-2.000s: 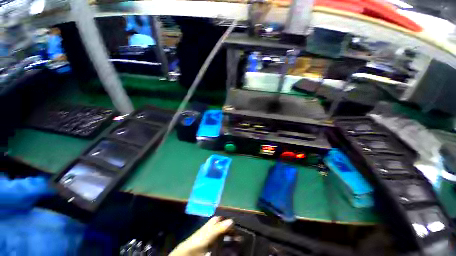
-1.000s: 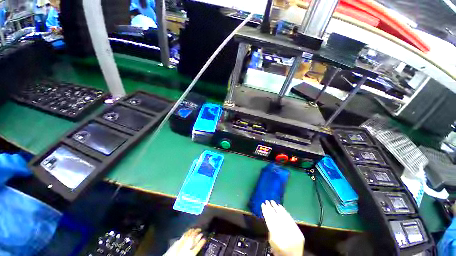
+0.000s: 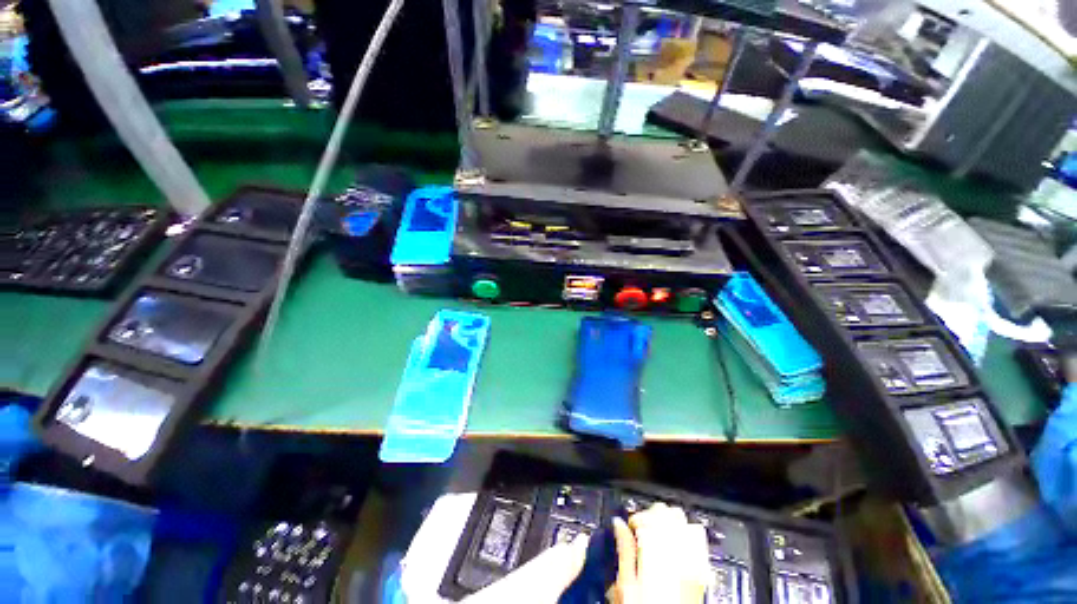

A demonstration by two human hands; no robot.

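Note:
A black phone tray (image 3: 508, 472) lies below the bench edge, with dark phones in its pockets. My left hand (image 3: 537, 580) reaches over its left part, cut off by the lower edge. My right hand (image 3: 664, 555) is over its middle with the fingers bent. A narrow dark-blue piece (image 3: 600, 564) shows between the hands, against the right fingers; whether the left fingers also grip it is not clear. A dark-blue pile (image 3: 608, 378) and a loose light-blue sheet pile (image 3: 437, 383) lie on the green mat.
The black press (image 3: 591, 165) stands behind the piles, with light-blue stacks (image 3: 774, 342) on both sides. Trays of phones or covers stand at left (image 3: 171, 325) and right (image 3: 880, 307). A small-parts tray (image 3: 284, 549) is low at left. A pale hose (image 3: 319, 177) slants across. Blue sleeves show at both sides.
The view has tilted down, showing more of the near tray. My right hand has left the dark-blue pile and come down over the tray, and my left hand has moved right towards it.

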